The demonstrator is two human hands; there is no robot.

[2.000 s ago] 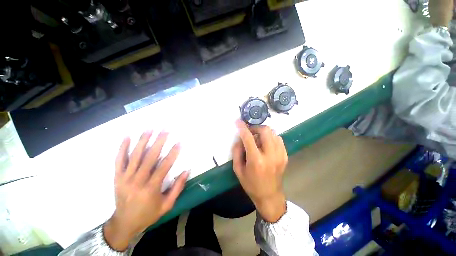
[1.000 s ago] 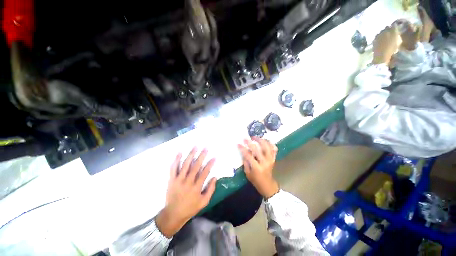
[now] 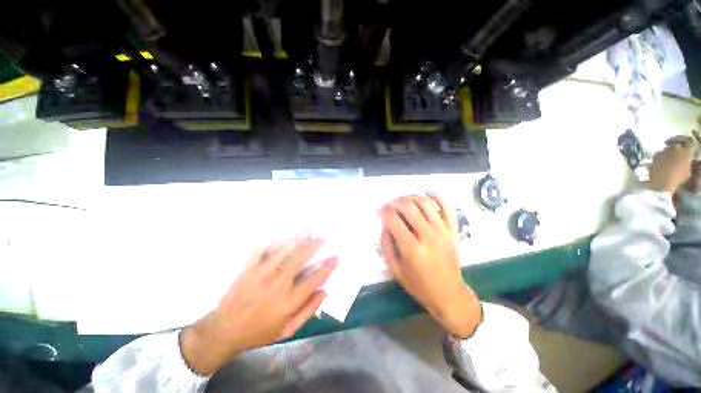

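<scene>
A thin white sheet [image 3: 343, 301] lies between my hands, with a pointed corner over the green bench edge; its other outlines blend into the white bench. My left hand [image 3: 269, 298] rests palm down beside this corner, fingers bent and slightly apart, with no part visible in it. My right hand [image 3: 424, 249] is curled palm down; what is under its fingers is hidden. A round black part [image 3: 463, 223] is partly hidden behind my right hand. Two more round black parts, one farther back [image 3: 489, 193] and one nearer the edge [image 3: 525, 226], lie to the right.
Several black clamping fixtures [image 3: 324, 107] with yellow edging stand behind a long black base plate [image 3: 192, 163] with a pale label [image 3: 317, 174]. A neighbour's hand [image 3: 670, 164] and sleeve are at the right, near another round part [image 3: 631, 148]. A thin dark cord [image 3: 46, 204] lies left.
The view has turned and shifted. My left hand's fingers, spread flat before, are now more bent. My right hand now covers part of the round-part group. The sheet's corner now shows clearly at the bench edge.
</scene>
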